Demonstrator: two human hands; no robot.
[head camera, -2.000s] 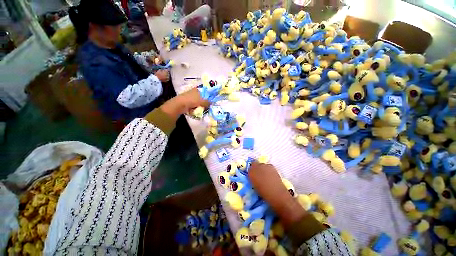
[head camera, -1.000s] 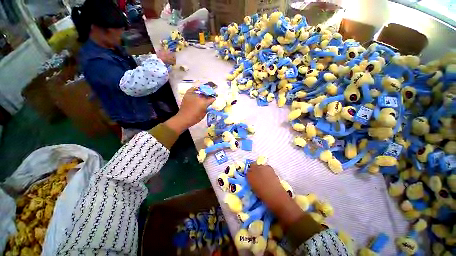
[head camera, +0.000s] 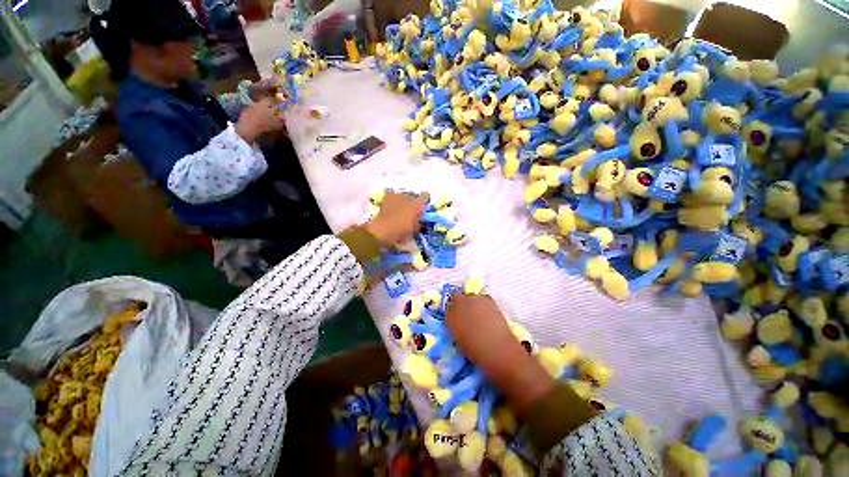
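Observation:
Yellow-and-blue plush toys (head camera: 421, 373) lie bunched along the near table edge. My right hand (head camera: 473, 321) is closed around part of this bunch, with its fingertips hidden among the toys. My left hand (head camera: 398, 220) is bent over a smaller group of plush toys (head camera: 445, 231) farther up the edge; its fingertips are partly hidden, so I cannot tell whether it grips one. A blue-and-white tag (head camera: 397, 284) lies between the two hands.
A large heap of plush toys (head camera: 596, 140) covers the table's right side. A dark phone (head camera: 358, 152) lies beyond my left hand. A seated person (head camera: 177, 121) works at the far left edge. A whitish sack (head camera: 172, 326) with yellow pieces and a brown box (head camera: 316, 396) stand below.
My left hand has come back from beyond the small group, where it held up a blue-tagged piece, and is now down on the toys. The phone is uncovered. My right hand stays on its bunch.

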